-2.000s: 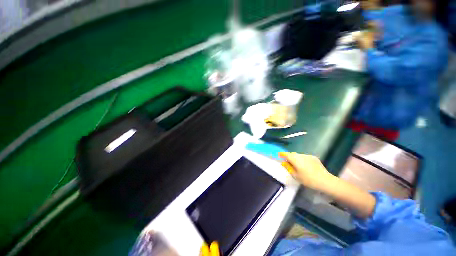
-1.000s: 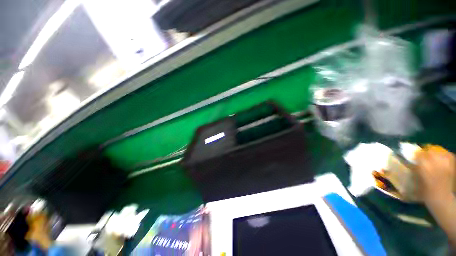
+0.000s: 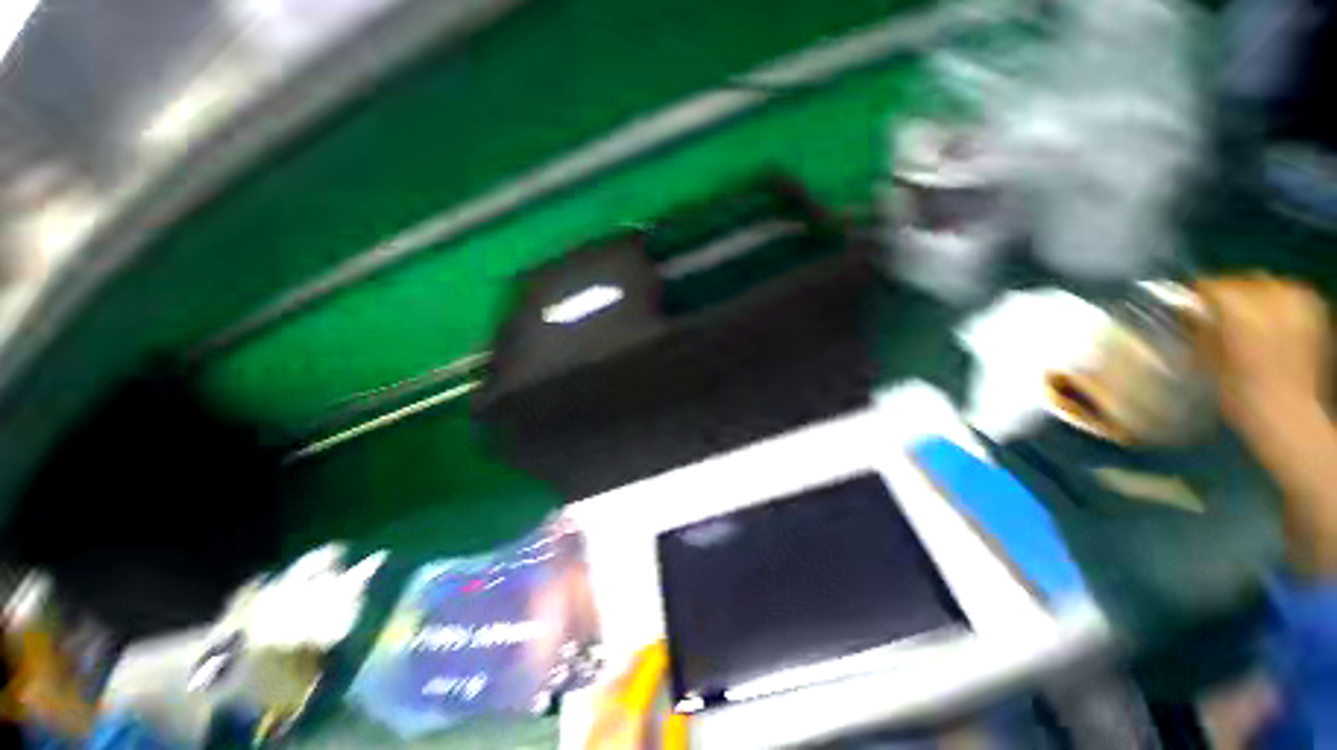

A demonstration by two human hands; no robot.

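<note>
A black glossy tablet (image 3: 807,586) lies screen up on the white mat (image 3: 733,498). A folded blue cloth (image 3: 1002,516) lies at the mat's right end. My left hand (image 3: 645,706) is cut off by the bottom edge; its yellow-tipped fingers are at the tablet's lower left corner, and its grip is unclear. My right hand (image 3: 1268,349) is blurred at the far right, over the right side of the small dish (image 3: 1136,388) with yellow-orange bits. Something shiny is by its fingers; whether it is held cannot be told.
A black foam tray block (image 3: 689,374) stands behind the mat. Printed blue-purple films (image 3: 477,630) lie left of it. White tissue (image 3: 1019,352) is by the dish, with bagged cups (image 3: 946,198) behind. A pale stick (image 3: 1151,487) lies nearer. Another person's hand (image 3: 44,681) shows far left.
The view has swung left, bringing the films into sight. My right hand has moved from the blue cloth to the dish. My left fingers, out of clear sight one second ago, show at the tablet's corner.
</note>
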